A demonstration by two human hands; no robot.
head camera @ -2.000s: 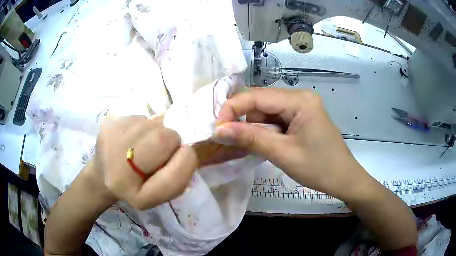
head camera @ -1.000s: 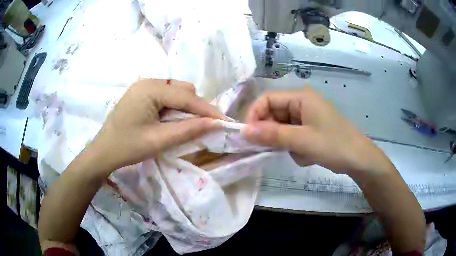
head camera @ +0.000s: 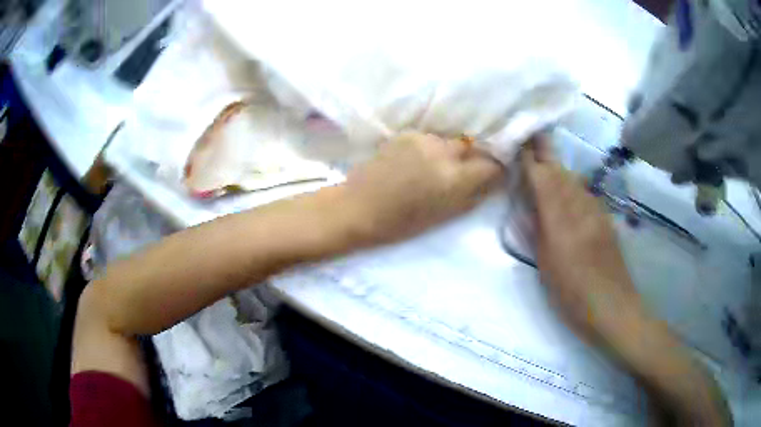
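Note:
The pale floral garment point(head camera: 400, 58) is bunched across the upper middle of the view, blurred and very bright. My left hand point(head camera: 425, 179) is closed on its near edge at the centre. My right hand point(head camera: 559, 200) is just right of it, at the right end of the cloth, its fingertips at the cloth; blur hides whether they grip. The sewing machine head point(head camera: 688, 108) is at upper right. A long thin metal tool point(head camera: 659, 223) lies on the bed right of my right hand.
A printed ruler point(head camera: 467, 338) runs along the front table edge. More pale cloth point(head camera: 221, 354) hangs below the edge at left. A blurred dark-edged object is at upper left. A dark curved outline shows on the bed beside my right hand.
The view has swung left and blurred. The garment is now gathered farther back, away from the front edge. My hands no longer pinch the narrow strip between them; my left arm reaches across.

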